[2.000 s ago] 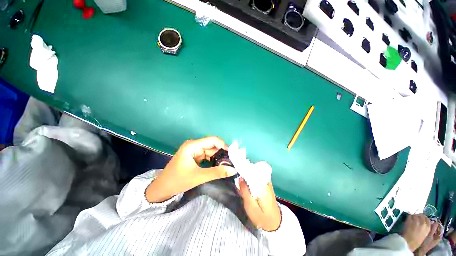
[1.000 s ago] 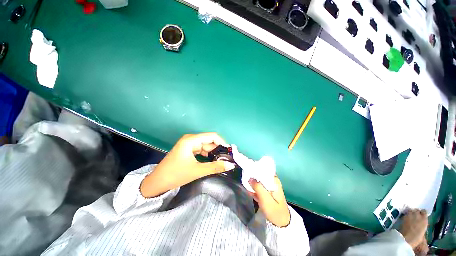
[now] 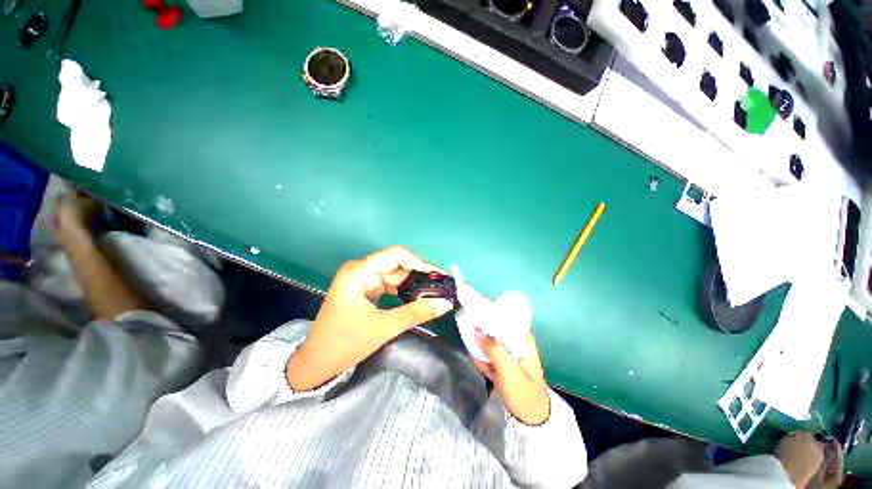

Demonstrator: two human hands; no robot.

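My left hand [image 3: 359, 310] grips the black watch body [image 3: 426, 286] between thumb and fingers, above the near edge of the green mat. A small red part shows on the watch body's upper side. My right hand [image 3: 516, 377] holds a crumpled white wiping cloth [image 3: 497, 320], whose tip reaches the right side of the watch body. Whether the tip touches it is hard to tell. Some right fingers are hidden by the cloth.
A silver-ringed watch case [image 3: 326, 72] stands at upper left on the green mat [image 3: 430, 162]. Another cloth [image 3: 84, 115] lies far left, a yellow stick [image 3: 579, 244] right. A foam tray [image 3: 593, 67] and white parts tray [image 3: 688, 72] line the back. Other people's hands [image 3: 801, 458] show at both sides.
The watch body has tilted, showing more of its red-marked side. The cloth has shifted slightly right from its earliest position. Another person's arm has appeared at left.
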